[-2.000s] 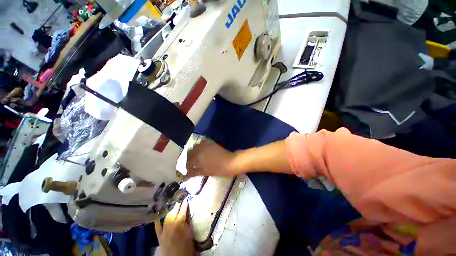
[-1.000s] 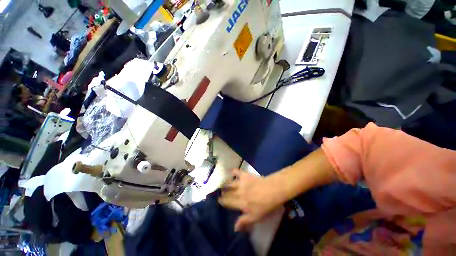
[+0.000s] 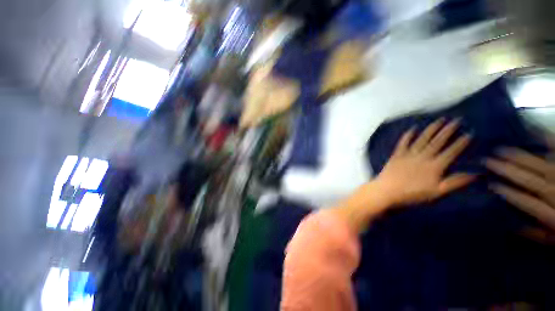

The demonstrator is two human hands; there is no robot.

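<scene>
The frame is strongly blurred. A navy cloth piece lies on the pale machine table at the right and hangs down over its near side. My left hand lies flat on the cloth with its fingers spread. My right hand is beside it, also on the cloth, fingers apart, cut off by the right edge. A bright light spot shows above my right hand. The needle and presser foot cannot be made out.
Tan pieces and a blurred blue bundle are beyond the table. A green surface is left of my sleeve. Blurred piles fill the middle, and bright windows show at the far left.
The view has swung left, away from the machine head. My left hand, out of view one second ago, is now on the navy cloth. My right hand is now beside it at the right edge.
</scene>
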